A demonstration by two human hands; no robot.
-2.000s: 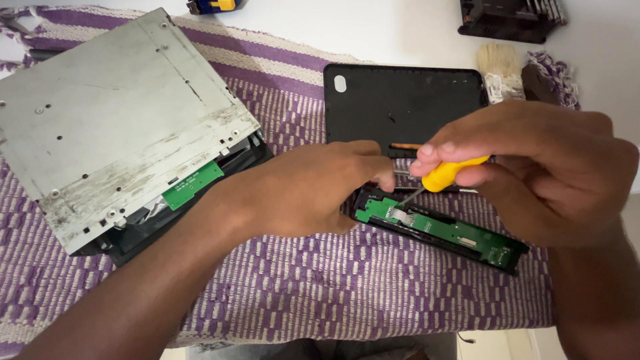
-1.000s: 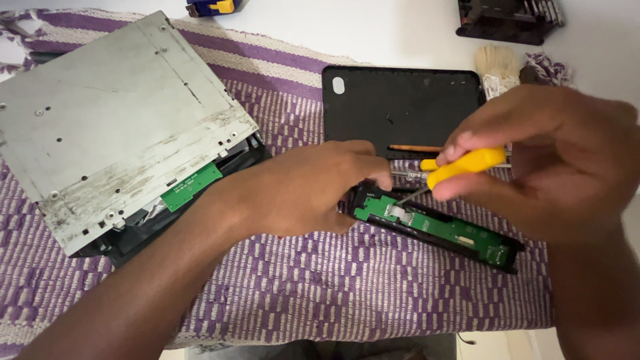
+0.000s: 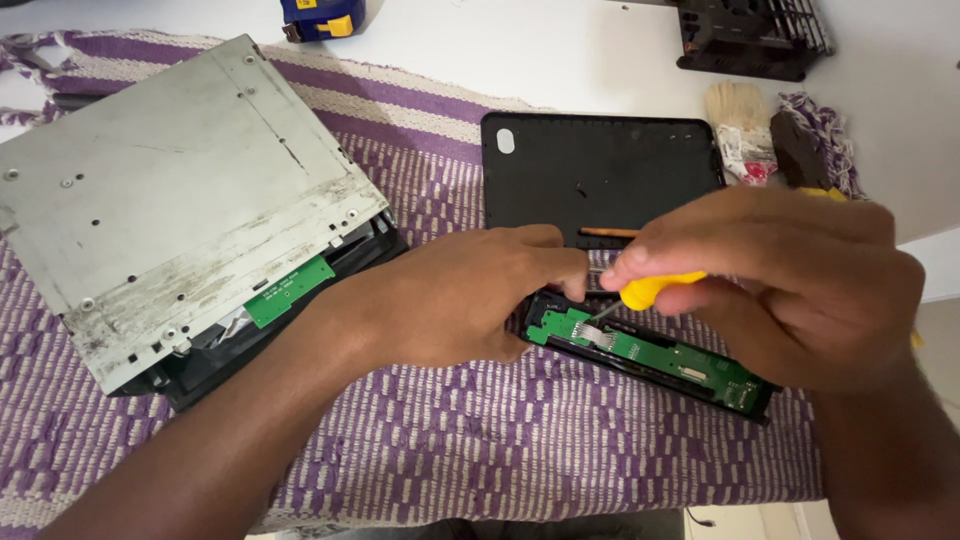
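My left hand [image 3: 457, 296] grips the left end of a narrow black plastic panel [image 3: 645, 367]. Inside the panel lies a green circuit board [image 3: 660, 360], and a short white ribbon cable [image 3: 595, 334] crosses it near the left end. My right hand [image 3: 780, 277] holds a screwdriver [image 3: 652, 289] by its yellow handle, with the shaft slanting down to the board beside the cable. To the left lies a metal-cased electronic unit [image 3: 172, 180], with a green circuit board [image 3: 289, 291] showing at its lower edge.
A black plastic cover [image 3: 592, 165] lies behind my hands, an orange-brown stick [image 3: 606, 232] at its near edge. A paintbrush [image 3: 742, 135], a black plastic housing [image 3: 750, 37] and a blue tape measure [image 3: 322, 19] are farther back. A purple-and-white woven cloth [image 3: 465, 450] lies beneath the work.
My right hand has shifted its hold on the screwdriver, and more of the yellow handle is hidden now. My left hand stays at the panel's end.
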